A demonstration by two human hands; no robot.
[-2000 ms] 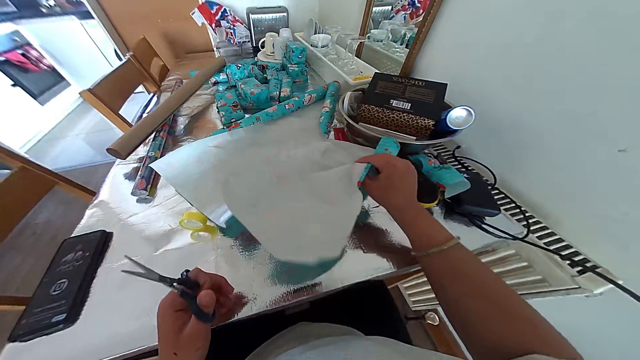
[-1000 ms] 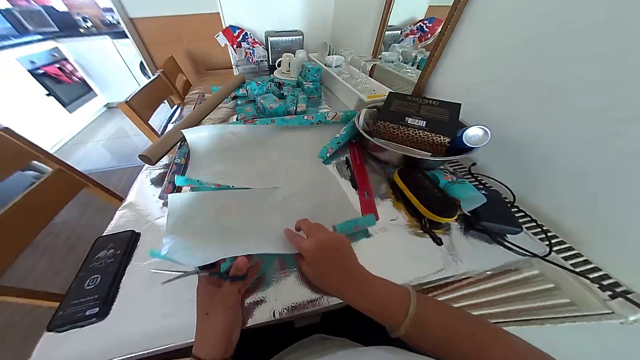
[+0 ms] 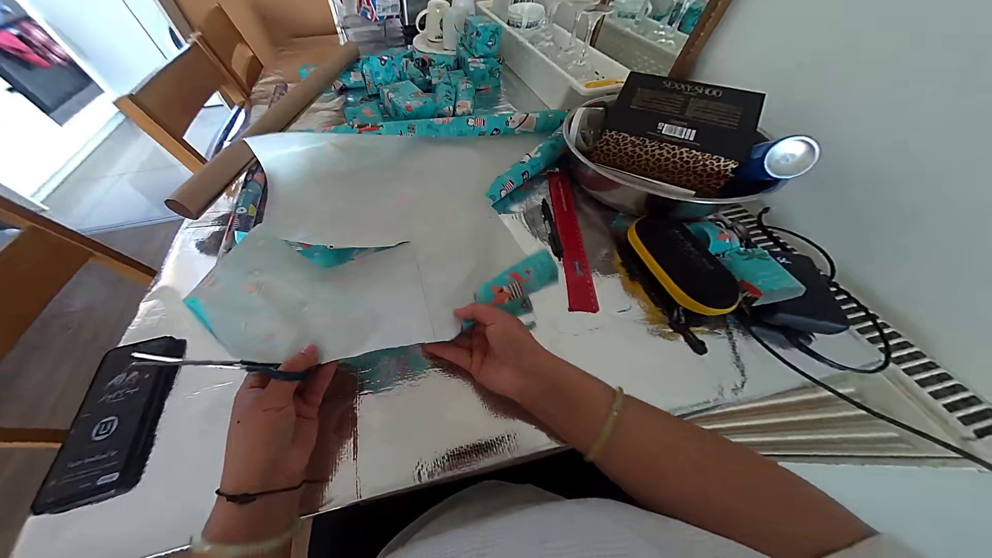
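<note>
A sheet of wrapping paper, white side up with a teal patterned side, lies across the silver-covered table, a slit running into it from the left. My left hand holds scissors by the handles, blades pointing left, and touches the paper's near edge. My right hand grips the near right corner, beside a curled teal end. A red ruler and a black pen lie to the right of the sheet.
A phone lies at the left. Behind are a cardboard tube and wrapped parcels. On the right stand a metal bowl holding boxes and a can, a black-yellow case and cables. Wooden chairs line the left side.
Two seconds ago my right hand held the paper raised and my left hand held the scissors apart from it. The sheet has come down, and both hands are now at its near edge.
</note>
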